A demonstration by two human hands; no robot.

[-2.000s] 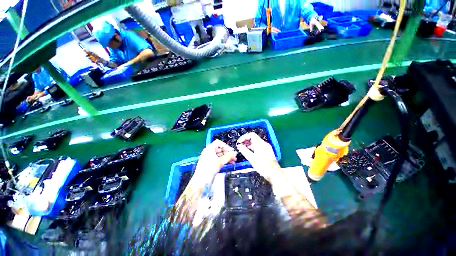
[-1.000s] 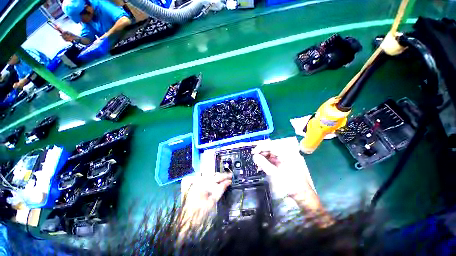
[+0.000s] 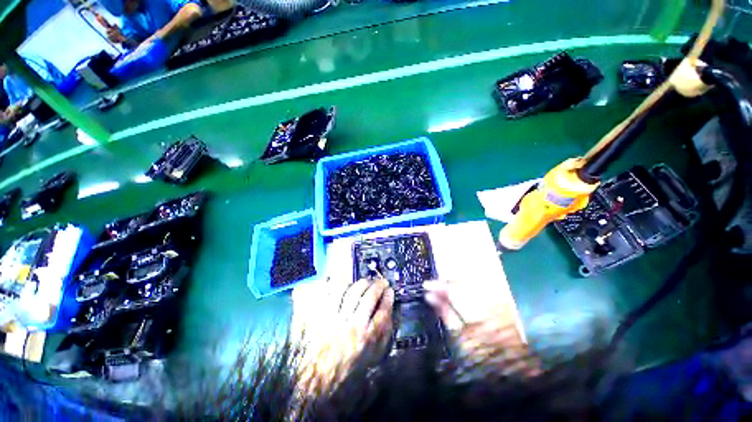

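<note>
An opened black device housing (image 3: 412,257) lies on a white work mat (image 3: 482,272), its parts-filled half away from me and the emptier half nearer. My left hand (image 3: 359,311) rests over its left side, fingertips at the middle of the housing. My right hand (image 3: 462,317) is at its right edge, blurred, with its fingers partly hidden; I cannot tell whether it holds anything. Hair covers the near part of the housing and both wrists. Whether a small part is between the left fingers is too small to tell.
A larger blue bin (image 3: 320,198) of black fittings and a smaller screw bin (image 3: 257,262) stand behind the mat. A yellow-orange screwdriver (image 3: 548,206) hangs right, before another open housing (image 3: 610,239). Black trays (image 3: 136,288) lie left. Several housings sit on the belt. People in blue work opposite.
Both hands came back from the larger bin to the housing. Since one second ago, my left hand has moved further over the housing and my right hand has moved down along its right edge. The view has tilted down.
</note>
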